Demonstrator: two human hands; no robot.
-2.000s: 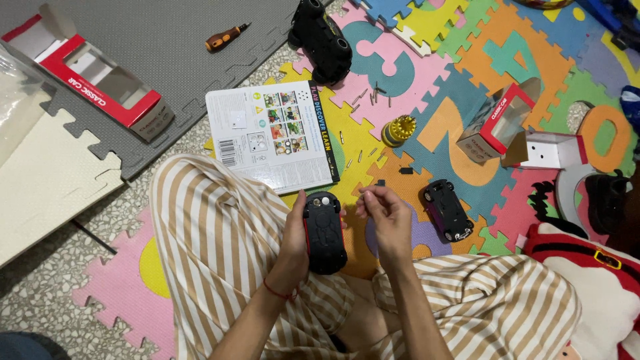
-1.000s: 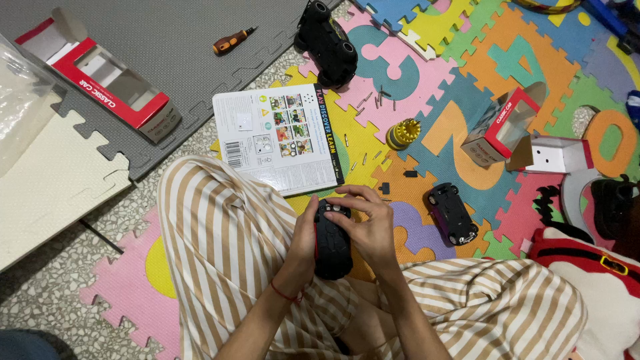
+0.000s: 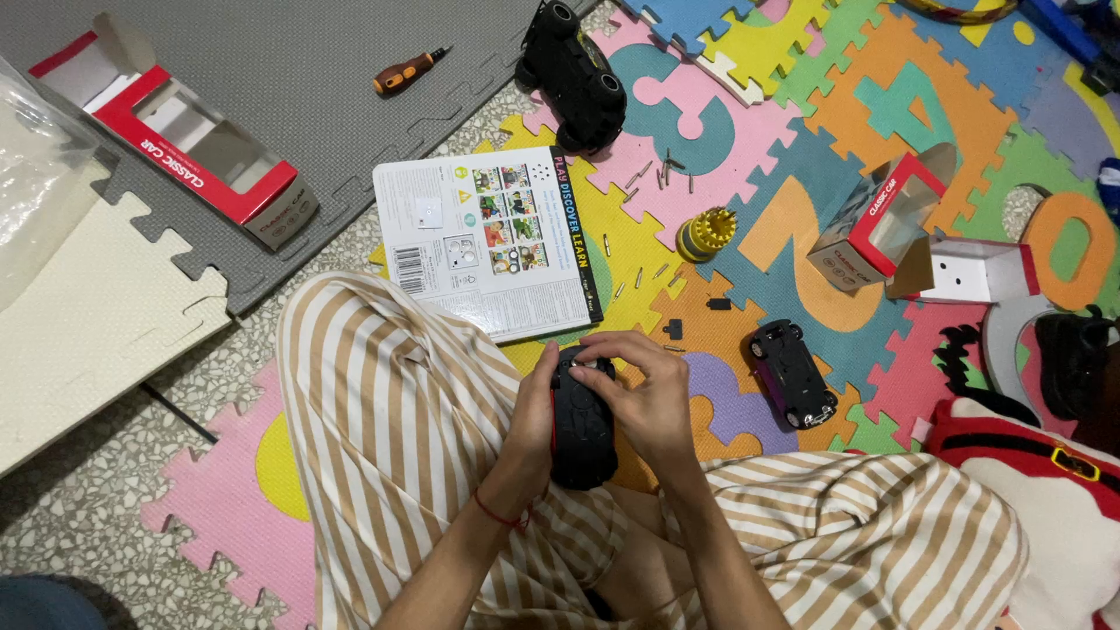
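A toy car [image 3: 584,429] lies belly up in my left hand [image 3: 531,420], its black underside facing me and a red edge showing at the left. My right hand [image 3: 643,385] has thumb and fingertips on the upper end of that underside; whether a small part is between them cannot be told. Several screwdriver bits [image 3: 639,277] and two small black plastic pieces, one of them a flat piece [image 3: 672,329], lie on the foam mat beyond my hands. A yellow bit holder [image 3: 707,234] stands among them. Another small car [image 3: 790,374] rests upside down to the right.
A board book [image 3: 490,245] lies beyond my left knee. Farther off are a screwdriver [image 3: 409,72], an overturned black toy vehicle [image 3: 573,79], a red car box [image 3: 197,149] at left and another box [image 3: 879,223] at right. A red-and-white plush [image 3: 1041,490] lies at lower right.
My right hand was apart from the car at first, at its right; it has moved left onto the upper end of the underside. My left hand keeps holding the car.
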